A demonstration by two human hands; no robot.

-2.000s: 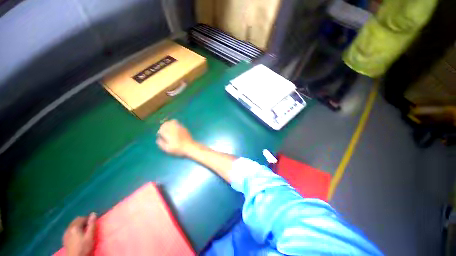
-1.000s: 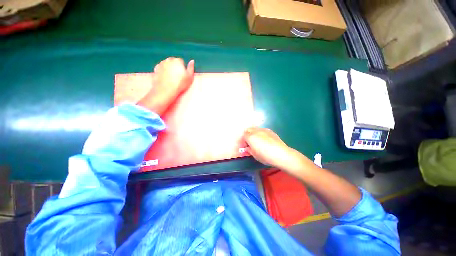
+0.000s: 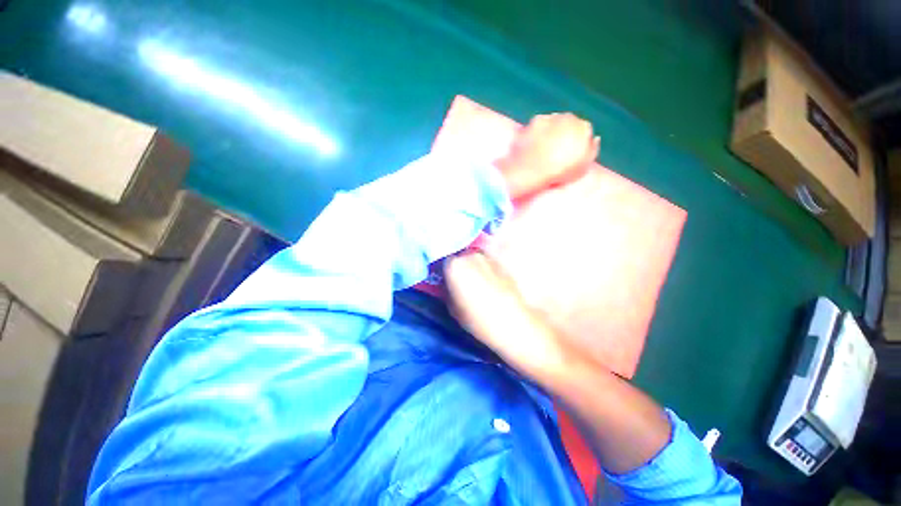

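A flat red folder (image 3: pixel 603 252) lies tilted in the view on the green bench in front of me, washed pale by glare. My left hand (image 3: pixel 553 153) rests on its upper part, fingers curled and thumb out; whether it holds anything is hidden. My right hand (image 3: pixel 472 277) is at the folder's near edge, at its left corner, close to a small white label and below my left sleeve. Its fingertips are blurred, so its grip is unclear.
A closed brown carton (image 3: pixel 805 138) with handle stands at the upper right. A white bench scale (image 3: pixel 825 385) is at the right. Brown cartons (image 3: pixel 89 148) are stacked at the left. A red item (image 3: pixel 578 450) shows below the bench edge by my right forearm.
My right hand has moved from the folder's right near corner to its left near corner. My left hand stays on the folder's upper part. The view has turned, bringing the left carton stack in.
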